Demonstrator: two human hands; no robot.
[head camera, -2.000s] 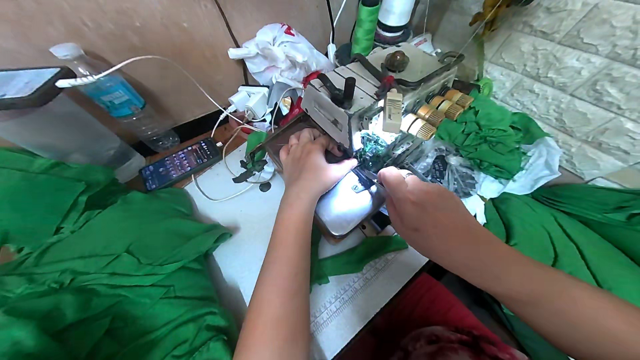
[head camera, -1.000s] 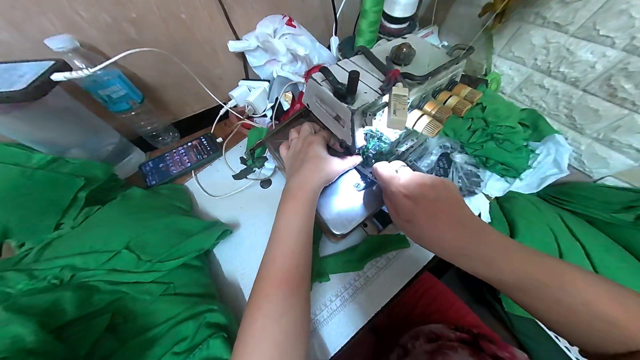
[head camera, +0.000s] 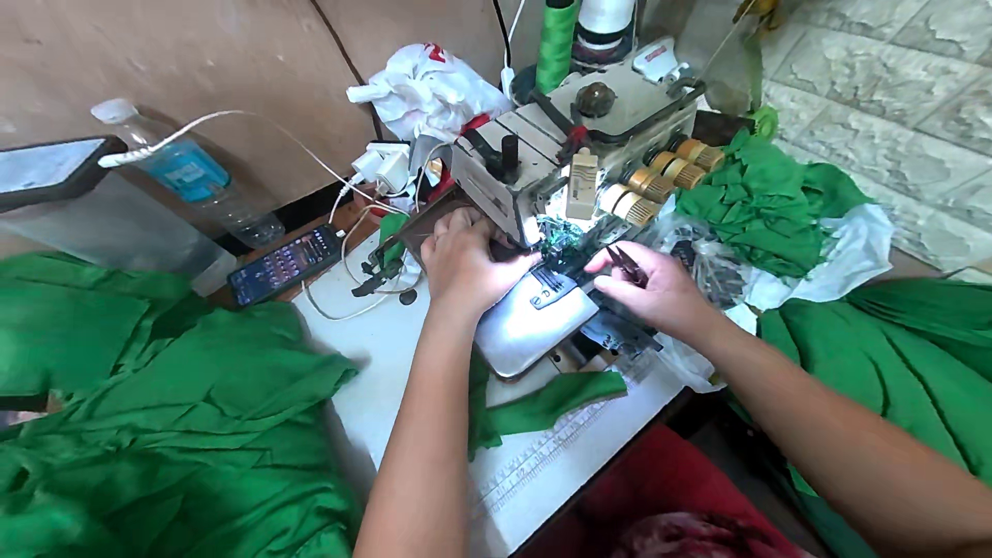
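Note:
An overlock sewing machine (head camera: 535, 132) stands at the top centre, its lamp lighting the needle area. My left hand (head camera: 469, 260) rests at the machine's left side, its thumb pointing to the needle area and its fingertips partly hidden; whether it grips anything does not show. My right hand (head camera: 647, 283) holds dark tweezers (head camera: 626, 266), their tips pointing up and left, just right of the needle area. Between the hands lie a tangle of green thread (head camera: 559, 235) and the bright metal cloth plate (head camera: 535, 329). Brass-coloured tension knobs (head camera: 649, 184) line the machine's front.
Green fabric (head camera: 178, 411) is heaped on the left, with more green fabric (head camera: 907, 349) on the right. A phone (head camera: 285, 263), white cables, a plastic bottle (head camera: 190, 174) and a white plastic bag (head camera: 434, 93) are at the back left. A green fabric strip (head camera: 550, 403) lies by a printed ruler (head camera: 542, 457).
My right hand has drawn back a little to the right from the needle area, and the tweezers now show tilted upward in it. My left hand stays in about the same place.

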